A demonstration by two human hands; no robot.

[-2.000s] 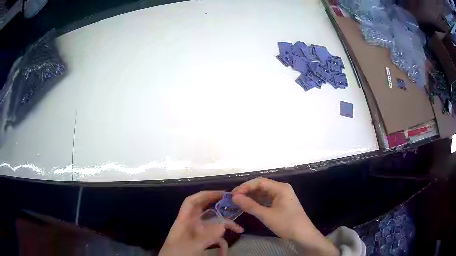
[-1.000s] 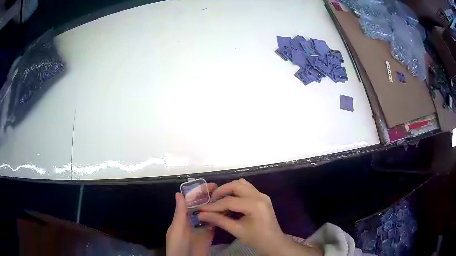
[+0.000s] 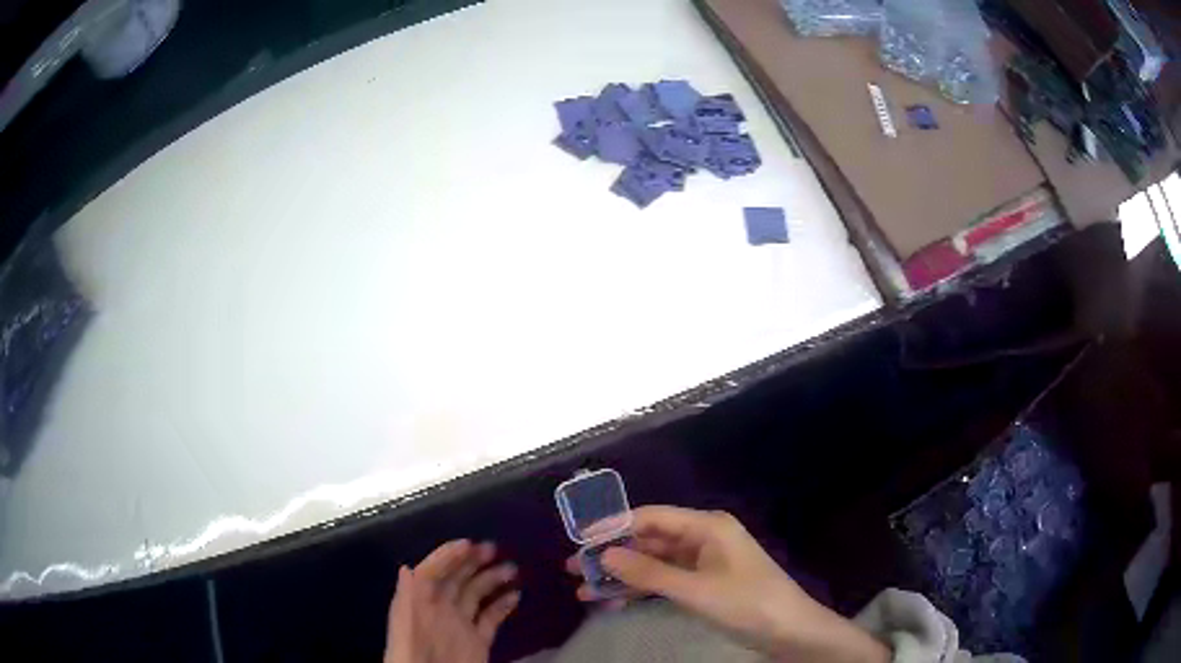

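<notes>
A small clear plastic case [image 3: 595, 506] is held below the table's front edge, its lid up. My right hand [image 3: 706, 570] grips its lower part, where a purple-blue piece shows in part under my fingers. My left hand [image 3: 453, 602] is to the left of the case, fingers apart and empty, not touching it. A heap of purple-blue squares [image 3: 661, 136] lies at the right of the white surface [image 3: 350, 285]. One single square [image 3: 765, 225] lies apart, in front of the heap.
Brown cardboard [image 3: 868, 168] at the right bears a white strip [image 3: 882, 110], a small dark blue-purple piece [image 3: 921, 117] and zip bags [image 3: 935, 49]. A container of filled cases [image 3: 1004, 531] is low at right. A bag of dark parts [image 3: 36, 343] is at the left edge.
My left hand has let go of the case and moved left. My right hand now holds the case alone, further right. The view has turned right.
</notes>
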